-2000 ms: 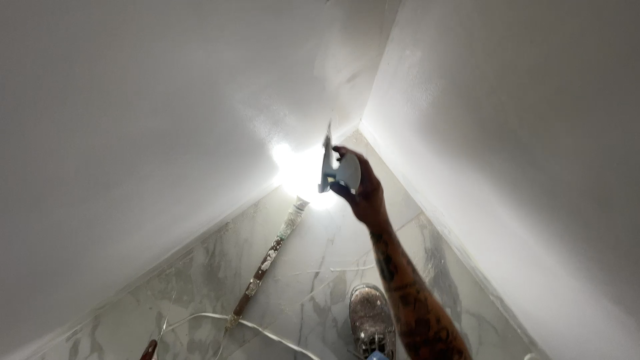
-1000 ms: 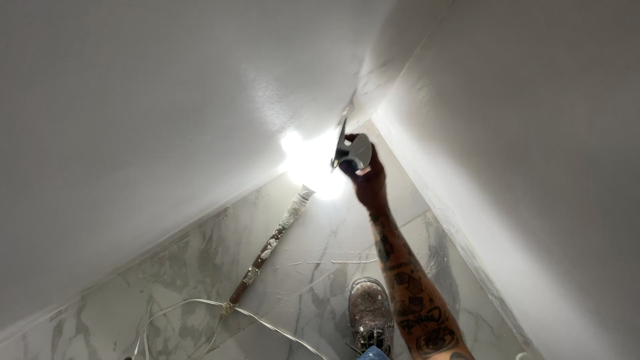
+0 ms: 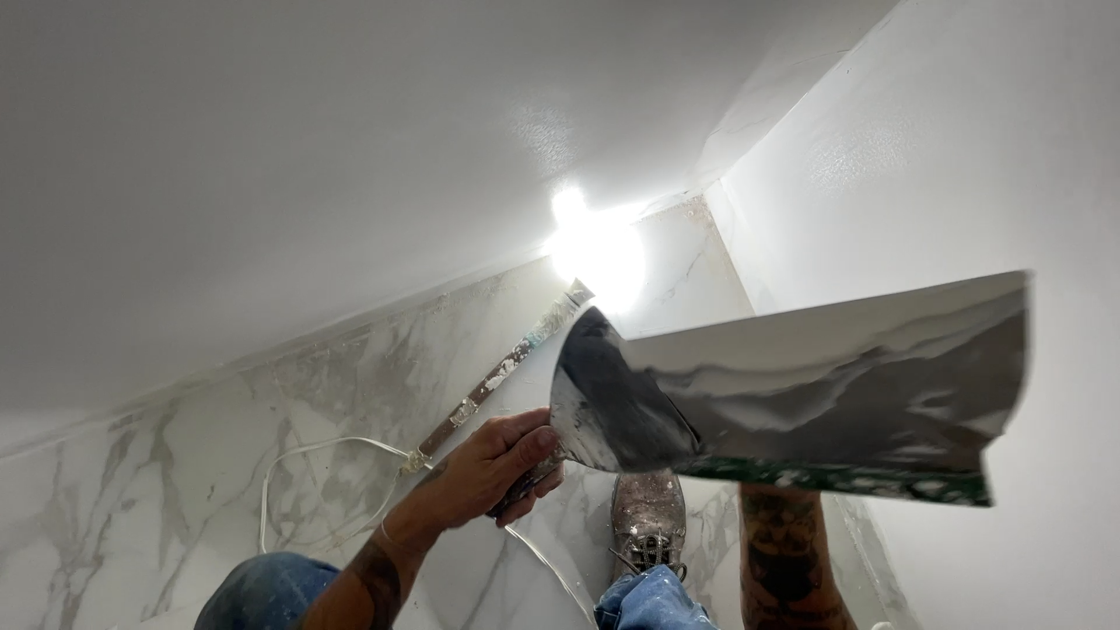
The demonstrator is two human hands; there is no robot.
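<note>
My left hand [image 3: 512, 468] grips the handle of a putty knife [image 3: 626, 394], whose broad, smeared blade lies against a wide metal drywall blade [image 3: 840, 376]. The wide blade has a green back edge spattered with dried compound and spans the right middle of the view. Behind it my right hand is hidden; only the tattooed right forearm shows below its green edge, so whether that hand holds the wide blade cannot be seen. Whether compound lies on the wide blade is unclear.
A glaring lamp [image 3: 599, 258] tops a compound-spattered pole [image 3: 494, 376] near the corner. A white cable [image 3: 262, 499] loops over the marbled floor [image 3: 175, 490]. White walls rise on both sides. My spattered boot [image 3: 647, 516] stands below the blades.
My left hand has come into view with the putty knife. The right hand, before seen with a blade near the corner, is now behind the wide blade, closer to me.
</note>
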